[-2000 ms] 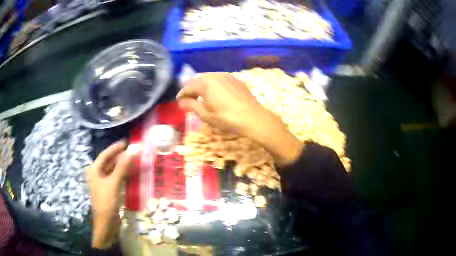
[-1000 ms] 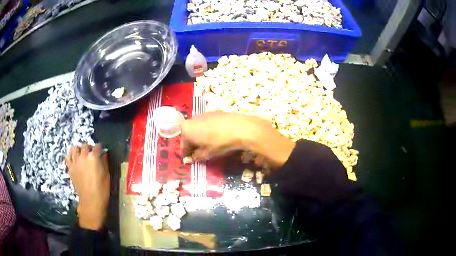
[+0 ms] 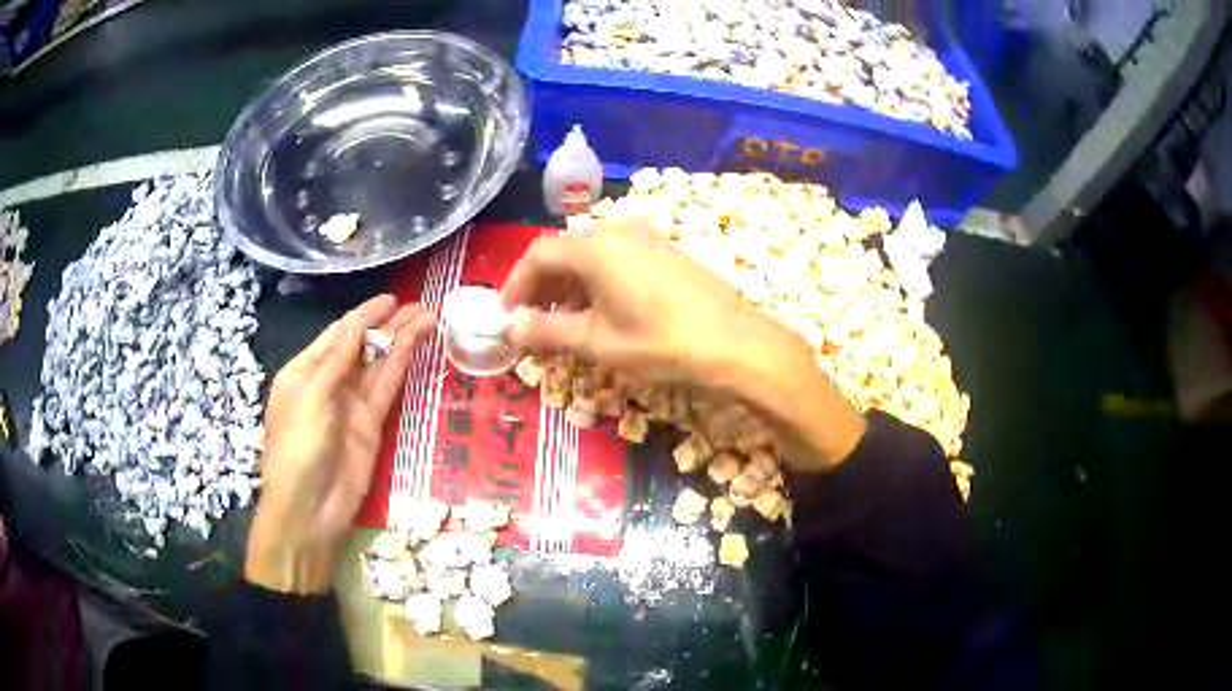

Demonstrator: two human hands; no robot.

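My left hand point(image 3: 331, 419) is over the left edge of the red sheet point(image 3: 466, 486), palm up, with a small grey-white piece point(image 3: 377, 346) at its fingertips. My right hand point(image 3: 635, 317) is at the right side of a small round white dish point(image 3: 481, 331), thumb and forefinger near its rim; a small piece between them is too blurred to make out. Cream pieces point(image 3: 784, 257) lie heaped to the right, partly hidden by my right hand and forearm. Grey-white pieces point(image 3: 149, 365) lie heaped to the left. A cluster of whitish pieces point(image 3: 446, 567) lies at the sheet's near edge.
A clear round basin point(image 3: 372, 257) with one pale piece stands behind the sheet at left. A small white bottle point(image 3: 573, 176) stands by a blue bin point(image 3: 770, 135) full of mixed pieces. A white tissue point(image 3: 915, 246) lies right of the cream heap. White specks point(image 3: 669, 560) lie near the sheet.
My left hand has moved from the grey-white heap to the red sheet with a small piece. My right hand has moved up to the dish's rim. The camera view has shifted slightly.
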